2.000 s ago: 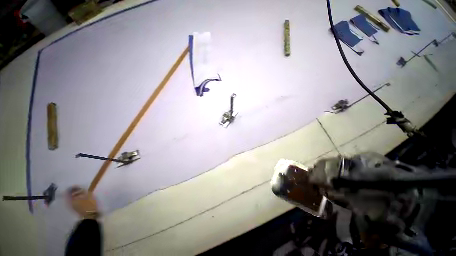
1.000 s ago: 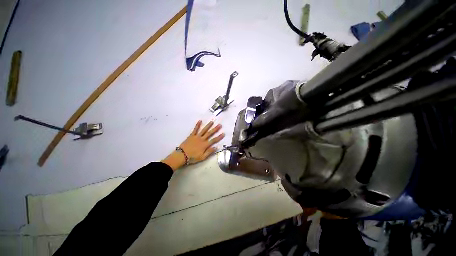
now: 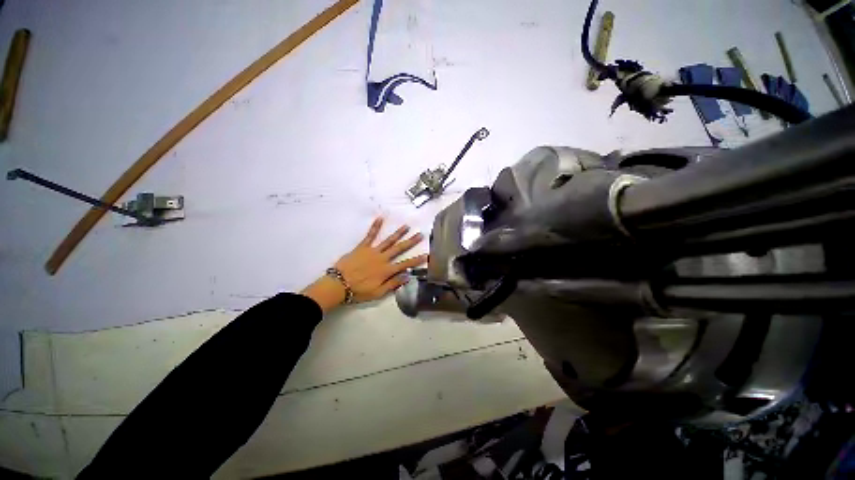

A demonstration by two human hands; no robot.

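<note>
My left hand lies flat on the white marker paper, fingers spread, holding nothing. Its fingertips are right beside the front of the cutting machine, a big grey metal body at the right with upright rods. The machine's shiny base plate is at the paper's near edge, partly hidden by the body. My right hand is not visible. A lay clamp stands on the paper just beyond my left hand.
Another clamp stands at left, beside a long wooden strip. A white-topped blue piece lies at the top. Brassy bars, blue cut pieces and the black power cable are upper right. Bare cream table runs along the near side.
My left hand came from the far left to beside the machine and now stays flat there. The machine has come to the paper's edge, and its front has moved slightly left. The view has shifted.
</note>
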